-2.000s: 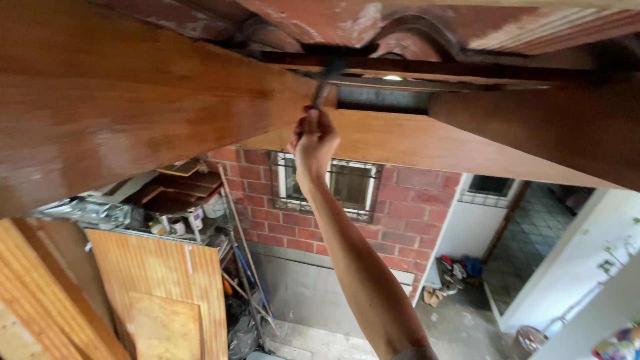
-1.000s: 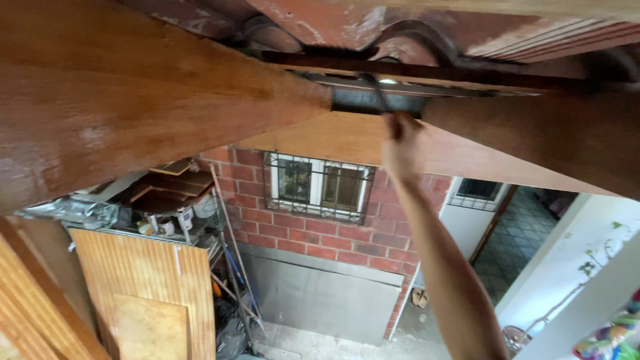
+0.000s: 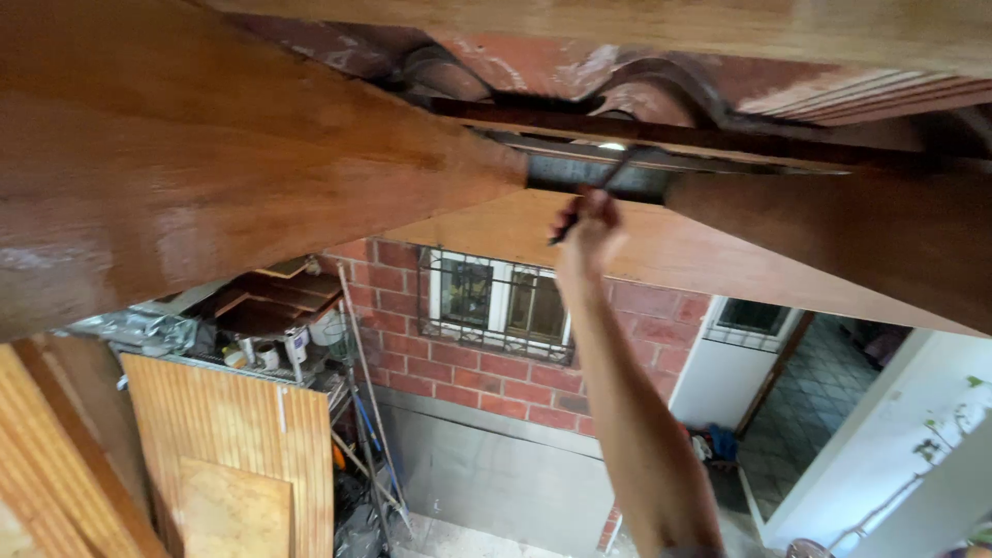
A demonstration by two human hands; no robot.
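Observation:
My right hand (image 3: 590,221) is raised overhead, its fingers closed round a thin dark-handled tool (image 3: 618,172). The tool slants up and right, its far end blurred near the dark wooden batten (image 3: 659,130) under the curved clay roof tiles (image 3: 527,62). Whether the tip touches the batten cannot be told. Behind the tool is a grey gap (image 3: 562,169) between the left wooden beam (image 3: 310,163) and the right beam (image 3: 783,209). A paler board (image 3: 480,221) runs behind the hand. My left hand is out of view.
Far below are a barred window (image 3: 496,306) in a red block wall, and an open doorway (image 3: 814,387) at right. Wood panels (image 3: 232,418), a cluttered shelf (image 3: 267,353) and leaning poles (image 3: 372,387) stand at lower left.
My right hand, with the tool, moved right along the batten from its place two seconds ago, then slightly back left. It kept hold of the tool.

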